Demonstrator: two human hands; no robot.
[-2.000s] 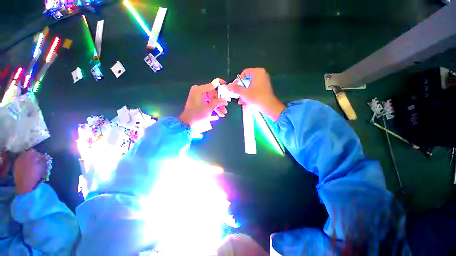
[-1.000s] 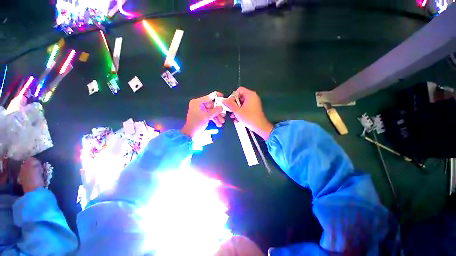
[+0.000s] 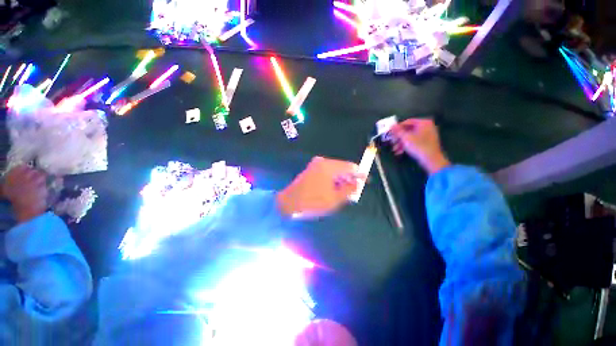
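Observation:
My right hand [image 3: 420,143] holds the white square housing [image 3: 386,126] at the end of an assembly. A flat white strip [image 3: 365,169] hangs from that end. My left hand [image 3: 321,187] grips the strip's lower part between its fingers. A thin LED strip [image 3: 390,191], dull and greyish, hangs beside it to the right. On the dark green surface [image 3: 338,94] ahead lie two loose white squares with dark holes [image 3: 247,125] and lit strips with small modules [image 3: 290,129].
A heap of small white parts [image 3: 192,196] is at left, and glare [image 3: 260,297] is at my lap. A neighbour's hand [image 3: 26,192] is by a plastic bag [image 3: 61,142]. Lit piles [image 3: 405,34] lie at the far side. A slanting metal support [image 3: 560,155] and black bag [image 3: 574,240] are at right.
The view has turned to the right. My hands have moved apart. My left hand has shifted from the housing end down to the flat strip; my right hand keeps the housing end. The LED strip looks unlit now.

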